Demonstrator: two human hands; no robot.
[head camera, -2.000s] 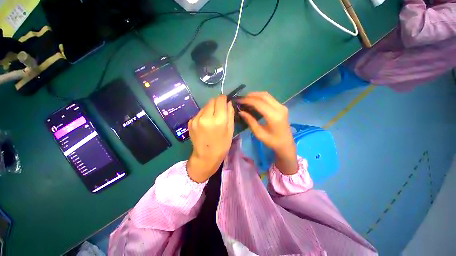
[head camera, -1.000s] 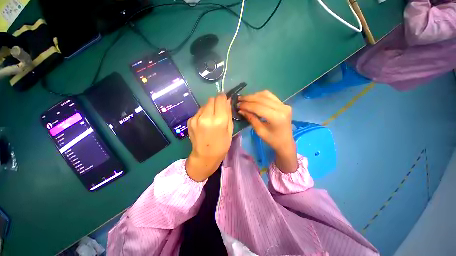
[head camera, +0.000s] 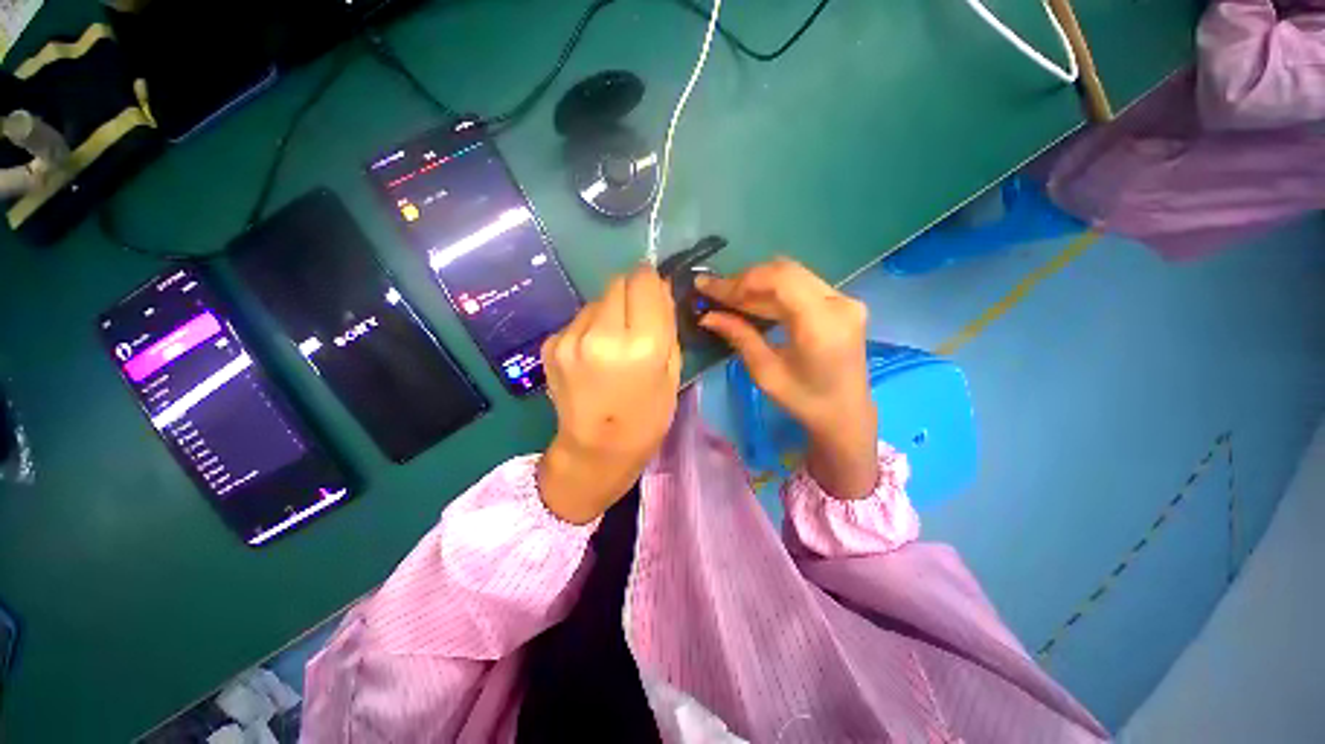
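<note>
My left hand (head camera: 616, 381) holds a small black case (head camera: 695, 268) with its lid raised, at the bench's front edge. A thin white cable (head camera: 673, 146) runs down to the fingers of my left hand; its end is hidden there. My right hand (head camera: 808, 349) has thumb and forefinger pinched at the case's right side, where a tiny blue light shows. Whether the fingers hold a small part cannot be told. A second black round case (head camera: 613, 172), lid open, with a silvery disc inside, stands on the bench just beyond my hands.
Three phones lie left of my hands: a purple-lit one (head camera: 225, 407), a dark SONY one (head camera: 356, 327) and one with a list (head camera: 480, 262). Black fixtures (head camera: 73, 124) stand top left. A blue stool (head camera: 918, 422) and another person's pink smock (head camera: 1148, 175) are at right.
The view has shifted a little, so the phones sit further left and higher. My right hand has moved slightly right, and a small blue light now shows at the held case.
</note>
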